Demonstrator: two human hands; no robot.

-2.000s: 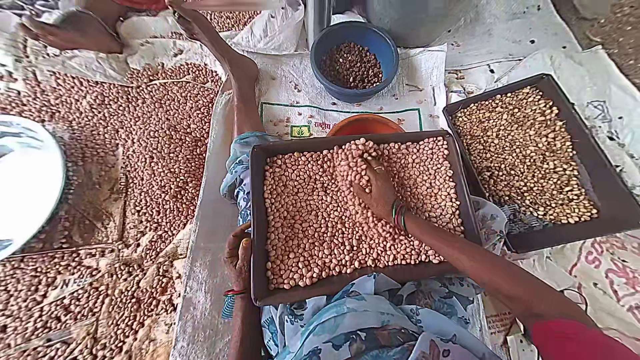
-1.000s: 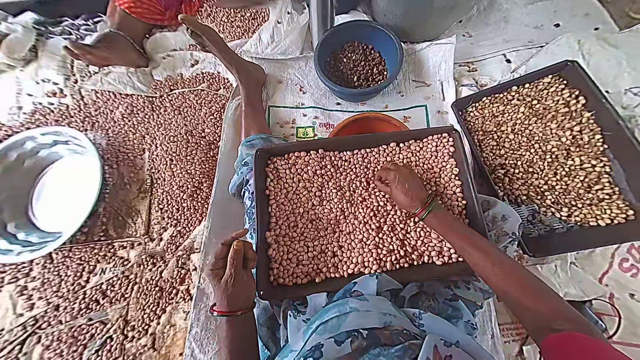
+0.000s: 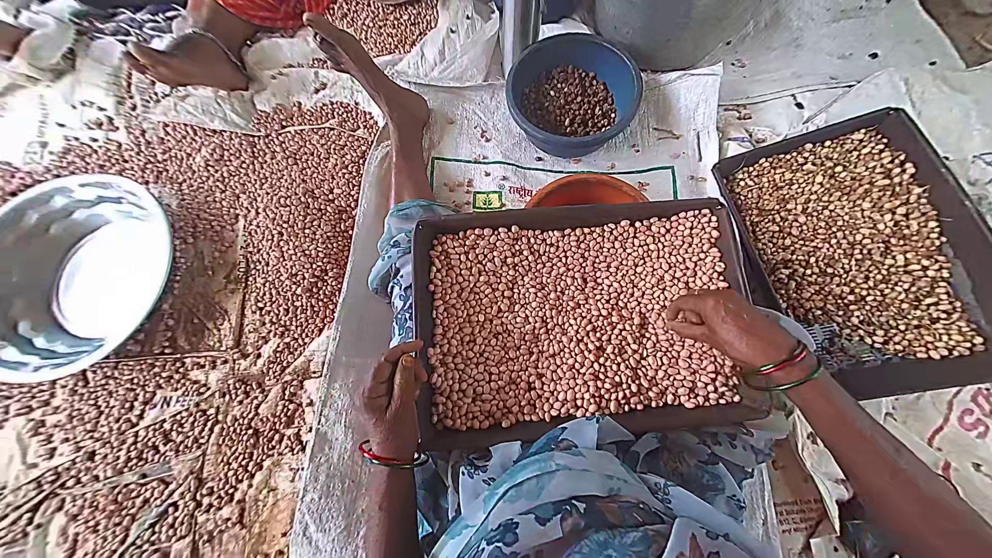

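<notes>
A dark rectangular tray (image 3: 570, 215) full of pinkish-brown nuts or seeds (image 3: 573, 318) rests across my lap. At the tray's left edge is my left hand (image 3: 394, 391), its fingers bent near the rim; whether it grips the rim or something small is unclear. My right hand (image 3: 717, 322) is over the right part of the nuts with curled fingers, and what lies between its fingertips is hidden. Beyond the tray's far rim an orange bowl (image 3: 587, 188) is partly covered. Farther back stands a blue bowl (image 3: 628, 85) with darker pieces in it.
A second dark tray (image 3: 949, 186) of yellowish-brown nuts lies at the right. At the left, a shiny metal basin (image 3: 97, 271) sits on nuts spread over the ground. Another person's foot (image 3: 190, 62) is at the upper left. Metal vessels (image 3: 659, 31) stand behind the blue bowl.
My right hand, earlier in the nuts near the tray's far middle, has moved right and nearer to me. The nuts it was gathering lie flatter.
</notes>
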